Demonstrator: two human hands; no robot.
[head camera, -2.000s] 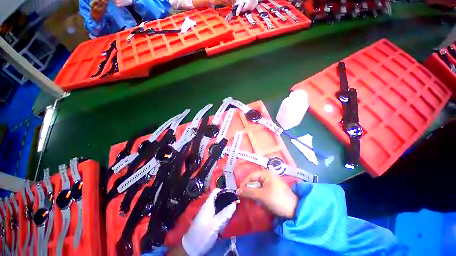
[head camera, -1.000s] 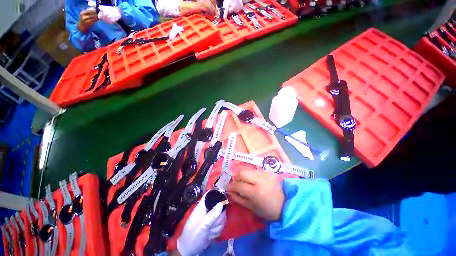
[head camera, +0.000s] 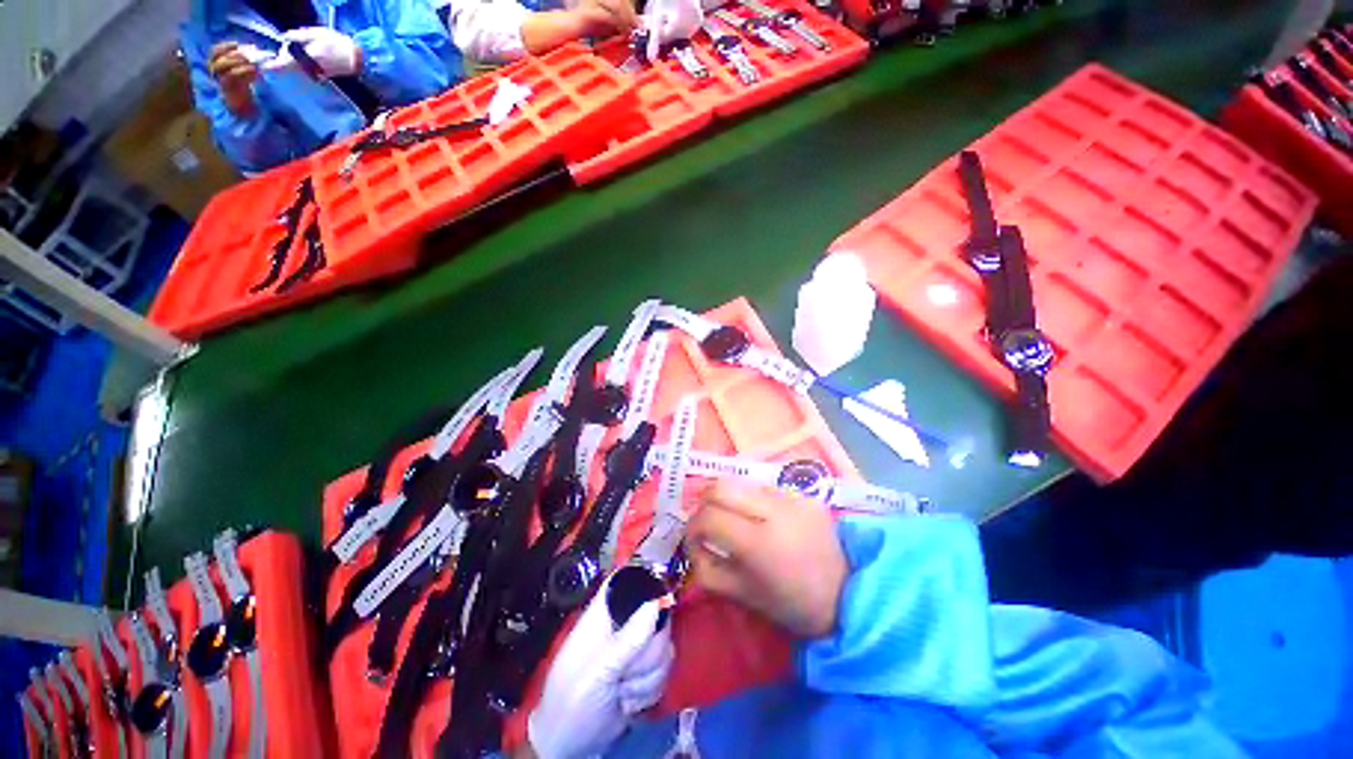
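My left hand (head camera: 601, 675), in a white glove, holds a wristwatch (head camera: 638, 592) by its round dark case at the lower middle. A light grey strap runs up from the case. My right hand (head camera: 772, 561) looks bare and has its fingers curled together at the right edge of the case; whether they pinch a small thing is hidden. Black-strap and grey-strap watches lie in a mixed pile on the centre red tray (head camera: 742, 423). A grey-strap watch (head camera: 803, 478) lies across that tray's right part.
A left red tray (head camera: 279, 593) holds grey-strap watches in a row. A right red tray (head camera: 1143, 282) carries black-strap watches. Between trays stand a white bottle (head camera: 834, 315), a thin blue stick (head camera: 868, 409) and white scraps (head camera: 892, 421). Across the green bench (head camera: 490, 319), two people work at red trays.
The view has shifted a little. The watch stays in my left hand, tilted slightly differently, and my right fingers have moved in closer to its case. Across the bench, a person's hands have moved.
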